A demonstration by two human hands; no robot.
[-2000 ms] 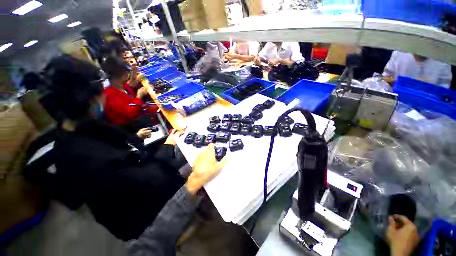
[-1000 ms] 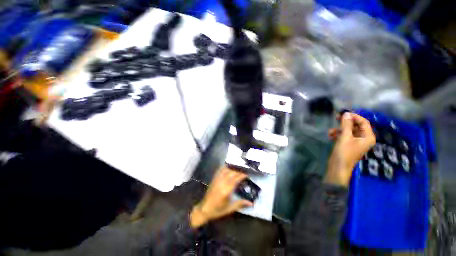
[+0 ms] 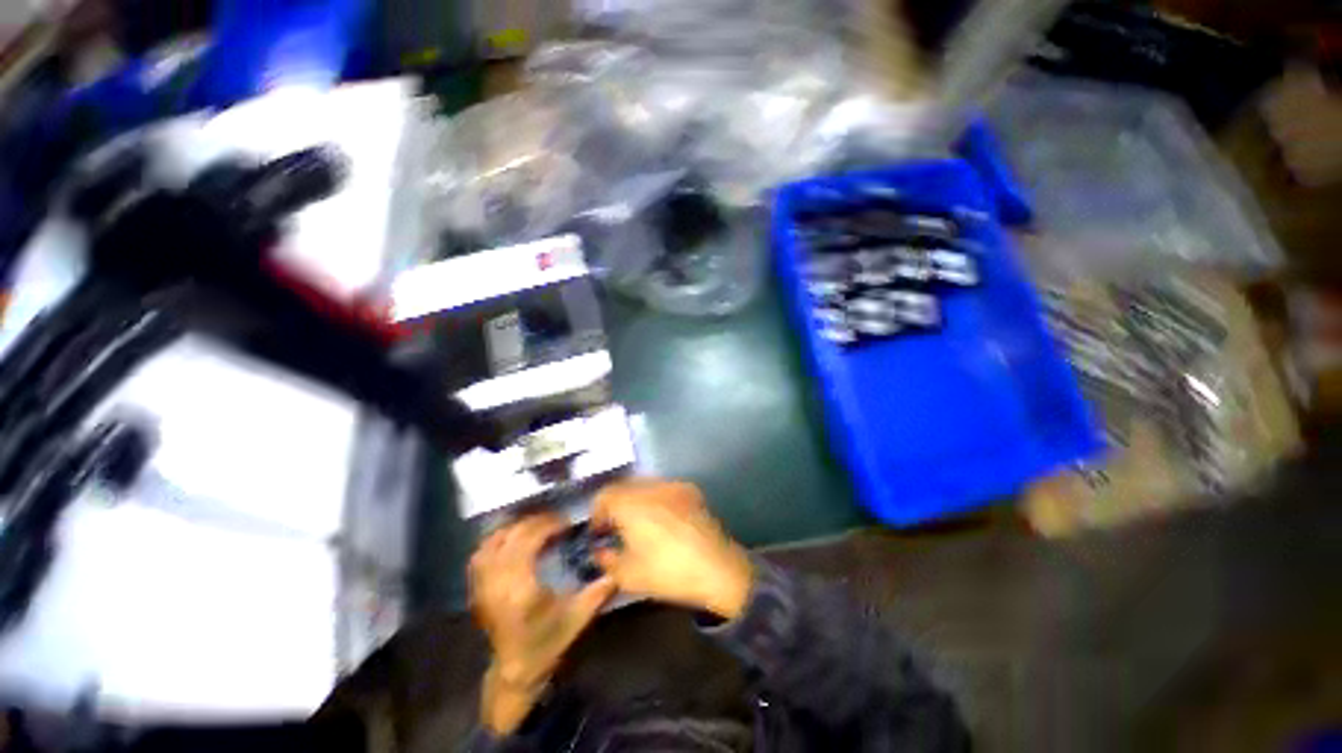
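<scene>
A small dark housing (image 3: 574,556) is between my two hands, just in front of the white screw feeder (image 3: 548,459). My left hand (image 3: 518,600) grips its left side. My right hand (image 3: 674,547) touches it from the right with bent fingers; whether it holds a small part is hidden by blur. The electric screwdriver (image 3: 280,309), black with a red strip, hangs blurred to the upper left of my hands, its tip near the feeder.
A blue bin (image 3: 942,427) holds rows of units at its far end. Shiny metal parts (image 3: 1177,390) lie right of it. Clear bags (image 3: 618,125) and a round tub (image 3: 699,258) are behind the feeder. White boards (image 3: 192,589) with dark housings are at left.
The view has swung right. My right hand has come from beside the blue bin to the housing in my left hand. The hands are now together in front of the feeder.
</scene>
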